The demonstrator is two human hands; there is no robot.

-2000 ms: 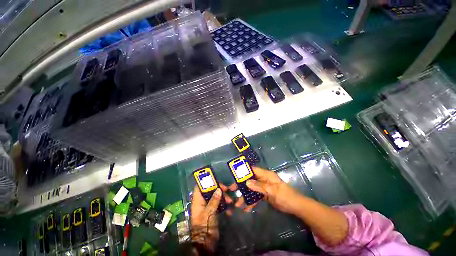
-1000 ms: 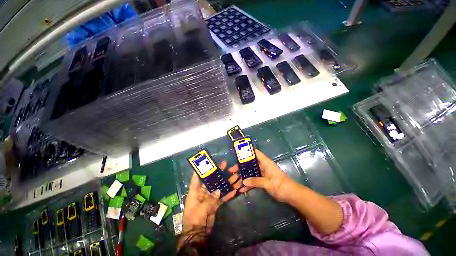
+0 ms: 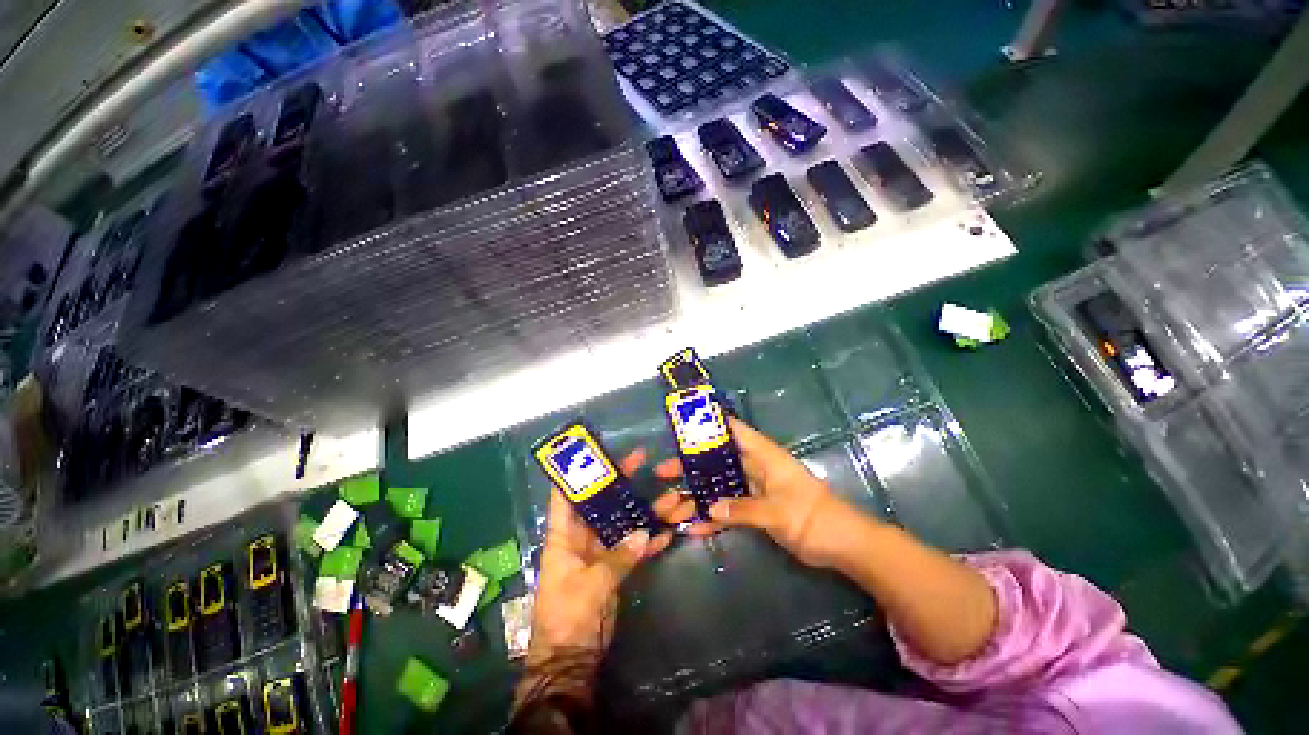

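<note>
My left hand holds a black keypad phone with a yellow frame and a lit screen, tilted to the left. My right hand holds a second yellow-framed phone, also lit, its thumb low on the keys. A third yellow-framed phone, its screen dark, lies just behind the right one and is partly hidden by it. A clear blister tray lies under and beyond my hands. The fingertips of both hands are close together between the two phones.
A tall clear tray stack stands at the back left. Black phones lie in rows on the white strip. Green and white battery-like blocks and a red stick lie left. Trays lie at lower left and right.
Over the two seconds, both held phones have moved slightly up in the picture. The left one has turned to tilt left. Both hands keep their phones, and the screens remain lit.
</note>
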